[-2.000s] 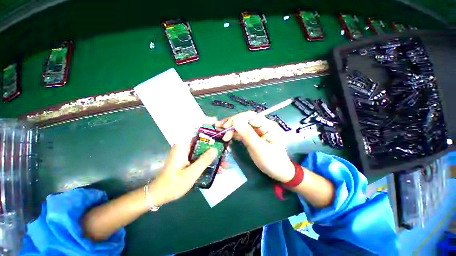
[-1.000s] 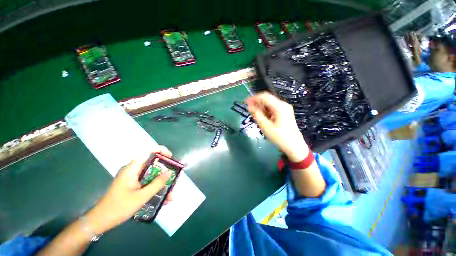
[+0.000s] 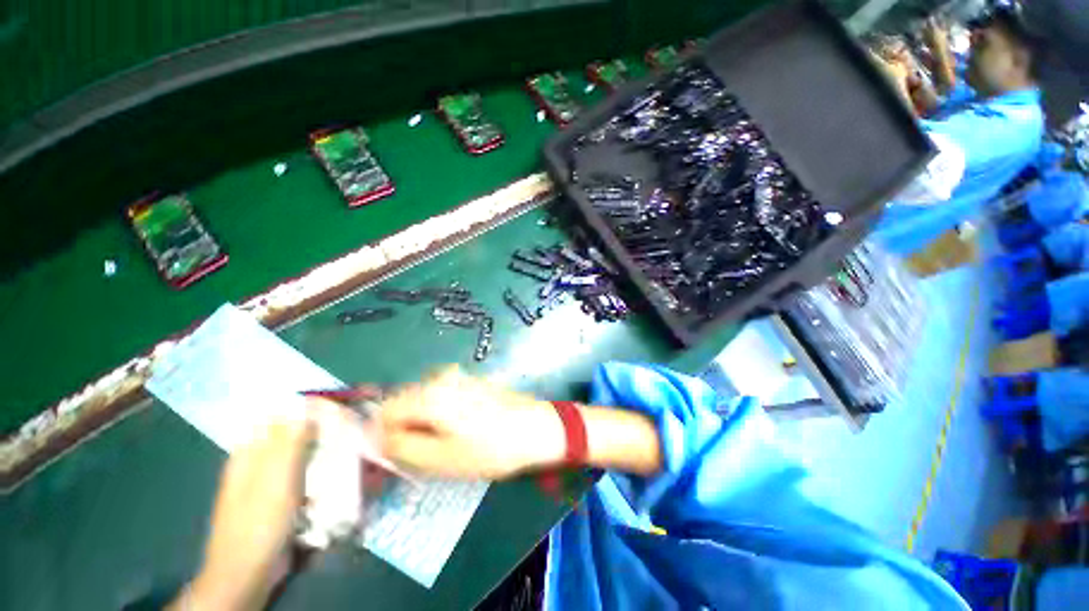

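Note:
My left hand, blurred, holds a phone at the lower left, above a long white sheet. The phone shows as a pale blur with a dark red edge at its top. My right hand is at the phone's right side, its fingers pinched together. A thin pale stick shows faintly at these fingertips. The fingers and blur hide whether a black part is held. Loose black parts lie on the green bench beyond my right hand.
A large black bin heaped with black parts stands at the right, above stacked clear trays. Beyond the worn pale edge, a green belt carries a row of phones and small white pieces. A person in blue is at upper right.
My right hand has come back from beside the bin to the phone in my left hand. The phone has turned and looks paler. The view has shifted, and the belt phones appear farther left and lower.

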